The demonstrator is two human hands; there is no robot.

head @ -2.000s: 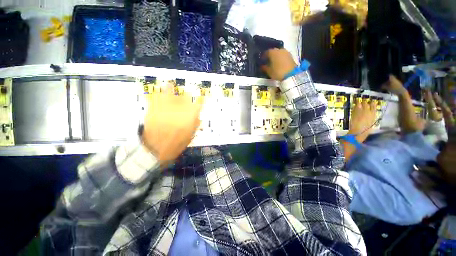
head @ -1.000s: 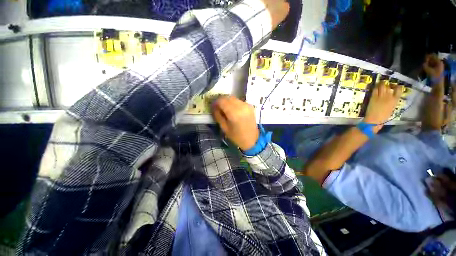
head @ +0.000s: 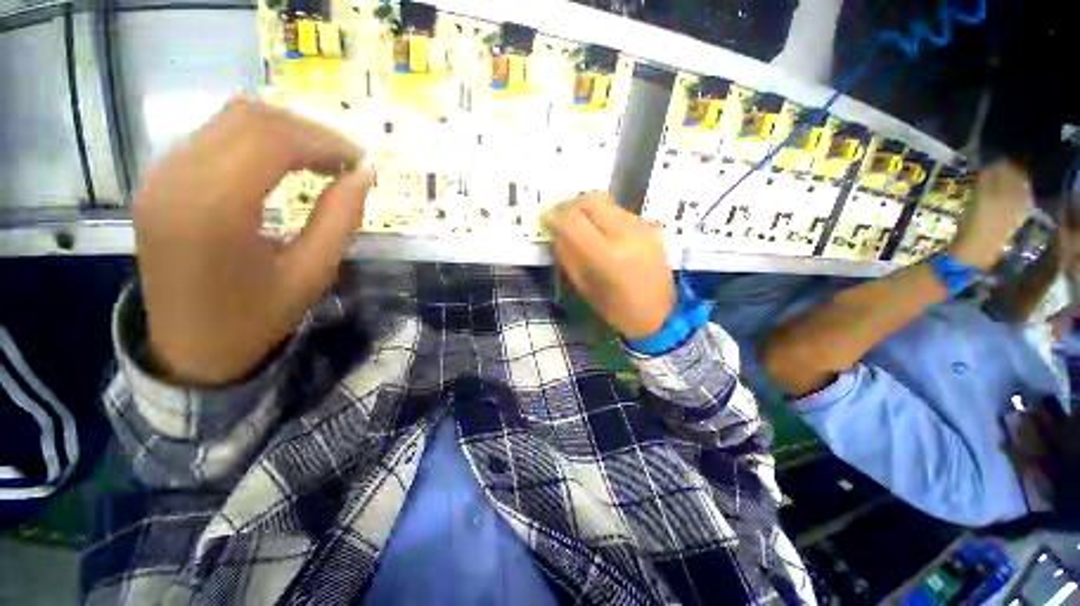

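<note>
A circuit board panel point(head: 468, 130) lies on the line rail in front of me, with yellow-wrapped transformers along its far edge and small dark parts nearer me; its middle is overexposed. My left hand point(head: 243, 225), blurred, is above the panel's left end, thumb and index fingertips close together. Whether a small part is between them is too blurred to tell. My right hand point(head: 610, 255), with a blue wrist strap point(head: 673, 326), is at the panel's near right corner, fingers bunched. Its fingertips hide anything it may hold.
More board panels point(head: 746, 189) lie on the track to the right, past a grey gap. The near rail edge point(head: 758, 260) runs between my body and the boards. A neighbour's hand point(head: 995, 219) is over the far right boards. A blue cord point(head: 770, 154) crosses the panels.
My left arm has drawn back from the bins, and the left hand is now over the panel's left end. My right hand remains at the near edge. The view has shifted, and the bins have left it.
</note>
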